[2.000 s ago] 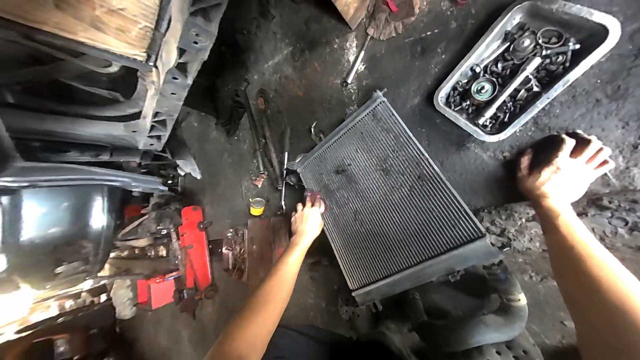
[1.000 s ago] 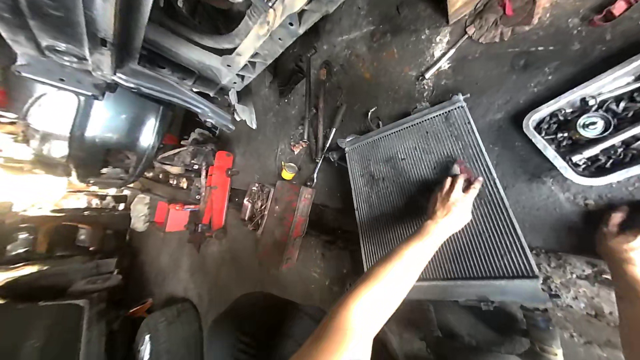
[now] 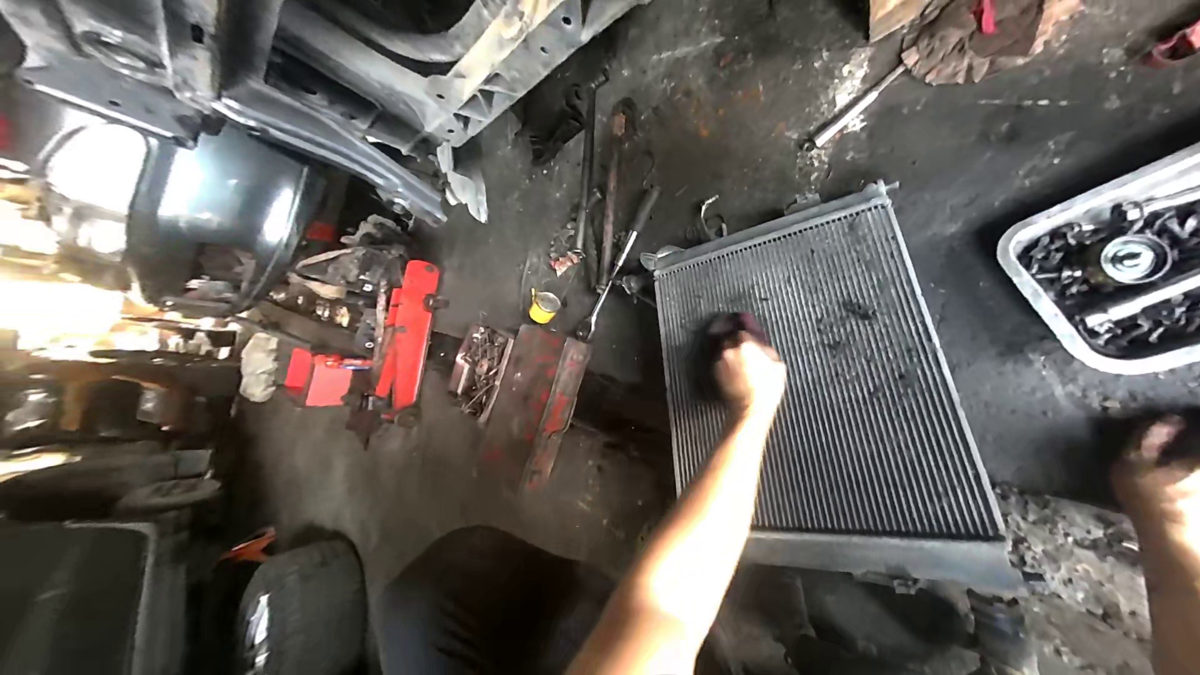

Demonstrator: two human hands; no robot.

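Note:
A car radiator [image 3: 825, 394] with fine metal fins lies flat, slightly turned, right of the middle. On its left half rests my left hand [image 3: 750, 370], its fingers closed around a small dark red thing, blurred, perhaps a rag or a pad. At the right edge, beyond the radiator's lower right side, is my right hand [image 3: 1158, 473]. It is blurred and partly cut off by the frame, and whether it grips the dark patch beside it cannot be made out. Above it stands a metal tray [image 3: 1041, 309] holding bolts, small parts and a round metal cap [image 3: 1132, 258].
Long-handled tools, among them a ratchet [image 3: 619, 262], lie left of the radiator near a yellow can [image 3: 544, 307]. Further left are a reddish metal toolbox [image 3: 520, 403], a red floor jack [image 3: 408, 337] and a tyre [image 3: 305, 605]. A vehicle frame [image 3: 469, 66] overhangs the upper left.
My left hand has gone from the radiator's left edge to its right part, then back left across the fins. The view has shifted, with the tray now further right.

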